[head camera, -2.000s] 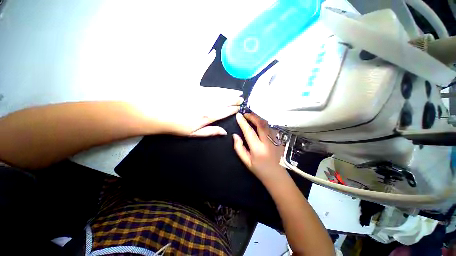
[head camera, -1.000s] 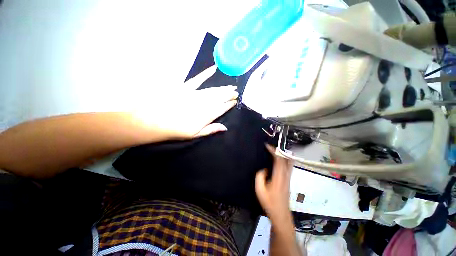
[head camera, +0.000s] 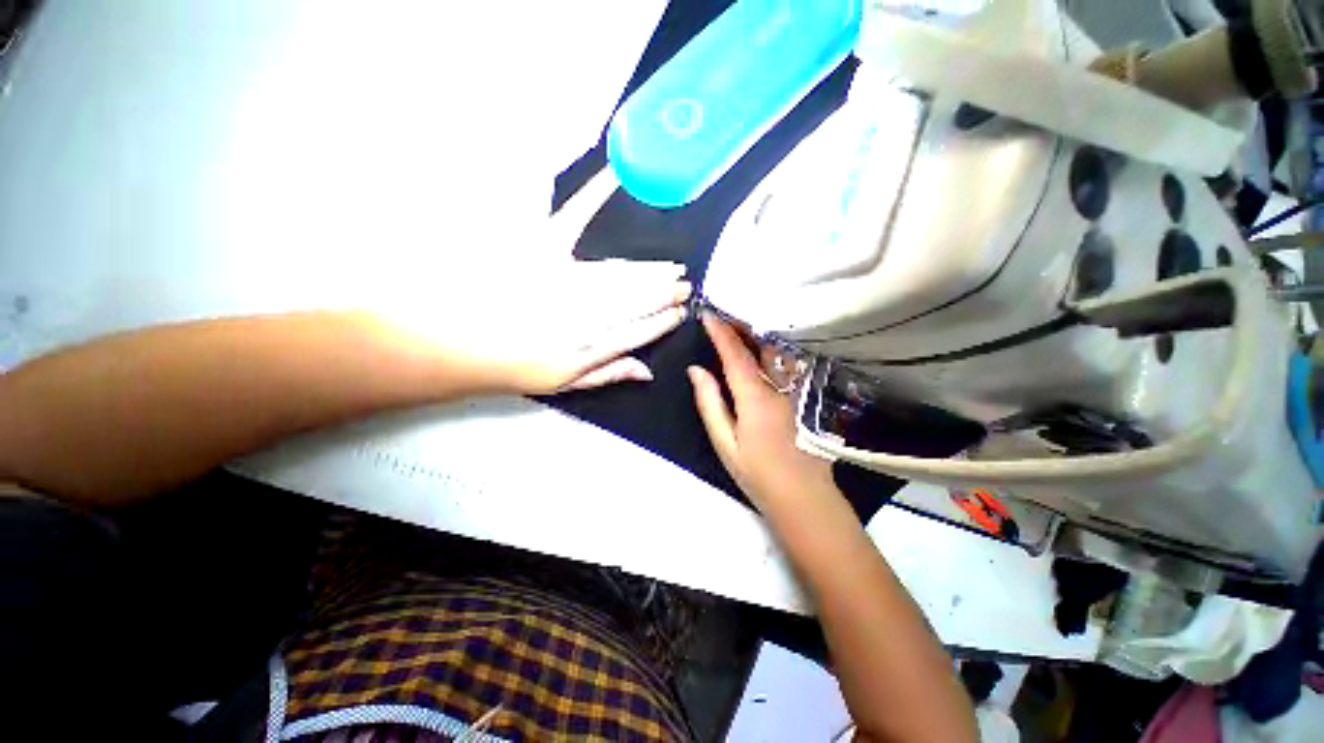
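A black cut panel (head camera: 636, 411) lies on the white table under the needle area of the white sewing machine (head camera: 944, 247). Part of it shows beyond the turquoise plastic piece (head camera: 733, 95). My left hand (head camera: 581, 327) lies flat on the panel, left of the needle, its fingertips near the presser foot (head camera: 697, 302); it is overexposed. My right hand (head camera: 755, 421) rests on the panel just right of and below the needle, with its index fingertip at the foot. Whether either hand pinches the cloth is not clear. The needle itself is too small to make out.
Red-orange handled snips (head camera: 986, 511) lie under the machine arm. A pale curved bar (head camera: 1016, 468) runs along the machine's near side. The white table (head camera: 436, 457) has ruler marks near its front edge. White cloth (head camera: 1198, 639) is bunched at the lower right.
The panel has moved up and away past the needle, baring the table's front. My right hand left the needle area, then came back to it. My left hand stays beside the needle.
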